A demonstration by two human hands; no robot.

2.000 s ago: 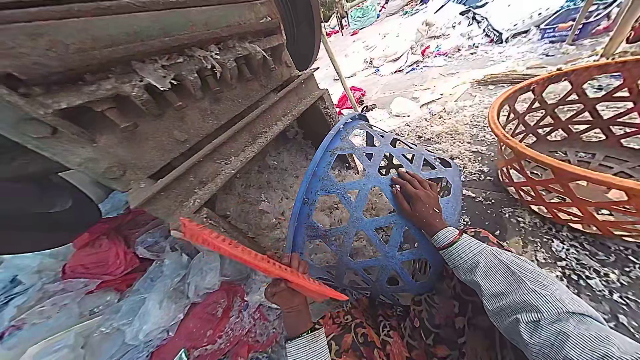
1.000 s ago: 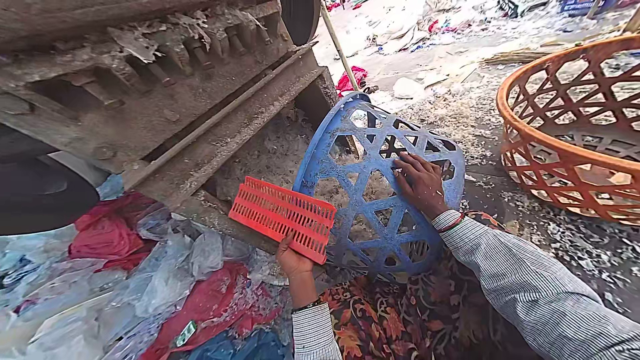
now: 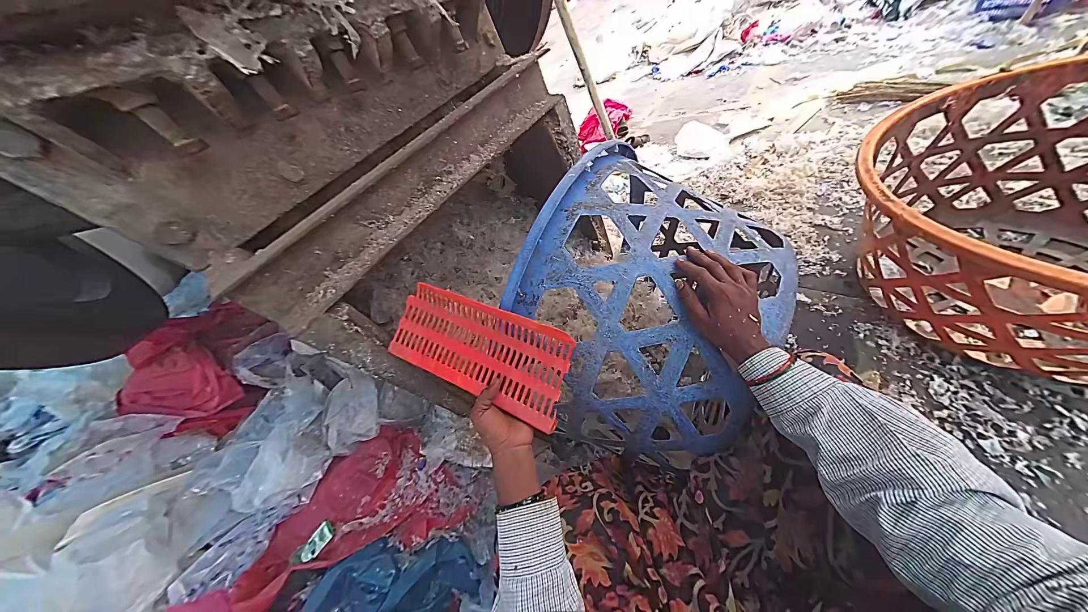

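My left hand [image 3: 503, 425] grips the lower edge of a slotted red plastic panel [image 3: 484, 353], whose broad face is turned toward me; the fingers behind it are hidden. The panel's right end overlaps the rim of a blue plastic lattice basket [image 3: 637, 331]. This basket lies tipped on its side, its mouth toward the machine and the pale shredded flakes [image 3: 455, 251] below it. My right hand [image 3: 722, 302] rests on the basket's outer side, fingers spread across the lattice; whether the fingertips hook into the holes is not clear.
A rusty metal machine [image 3: 280, 161] with a row of teeth fills the upper left. Crumpled plastic film [image 3: 280, 442] is heaped at lower left. An orange lattice basket [image 3: 977, 246] stands at right on flake-strewn ground. A thin pole [image 3: 585, 68] leans behind the blue basket.
The red panel was seen nearly edge-on two seconds ago and now shows its broad face, still in my left hand. My right hand has stayed on the blue basket.
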